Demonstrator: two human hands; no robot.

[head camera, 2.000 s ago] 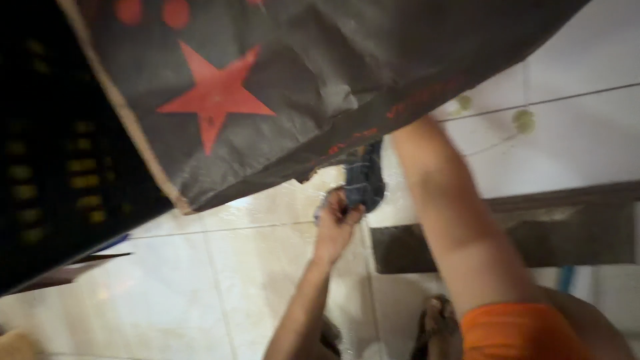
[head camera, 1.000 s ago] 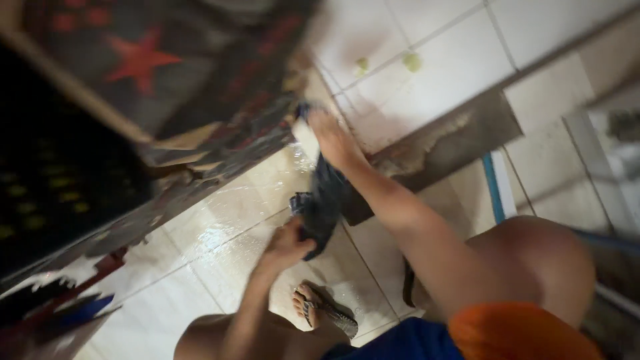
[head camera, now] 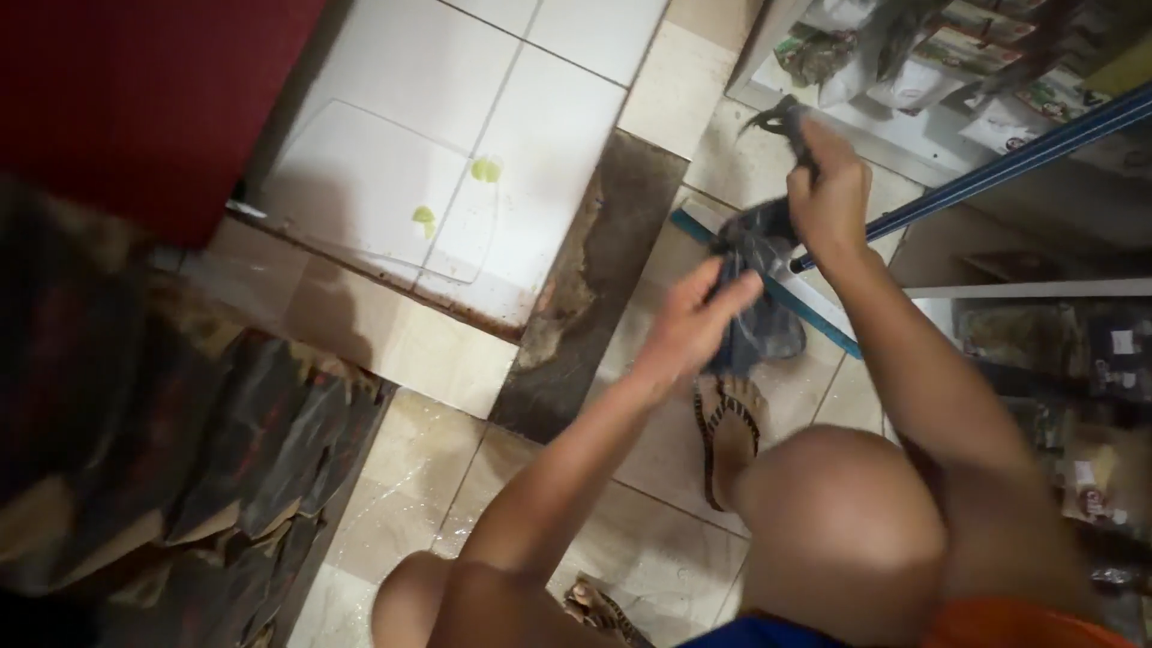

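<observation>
Between my two hands hangs a dark, wet-looking cloth (head camera: 765, 234). My right hand (head camera: 828, 184) is closed around its upper end, and a loose tip sticks out above the fist. My left hand (head camera: 697, 319), somewhat blurred, grips the cloth lower down between thumb and fingers. Just behind the cloth lies a floor squeegee with a teal edge (head camera: 823, 328), and its blue pole (head camera: 1008, 162) rises to the upper right. Below the cloth is my foot in a patterned flip-flop (head camera: 727, 432).
Stacked dark paper sacks (head camera: 207, 450) stand at the left, under a red panel (head camera: 144, 108). A raised white tiled platform (head camera: 387, 180) bears two greenish spots. Beside it runs a dark stone strip (head camera: 594, 279). Shelves with packaged goods (head camera: 954, 63) line the right. Wet floor tiles (head camera: 414, 486) lie near the sacks.
Both hands have moved with the cloth away from beside the sacks, over the stone strip to the squeegee near the shelves. The view has swung strongly to the right.
</observation>
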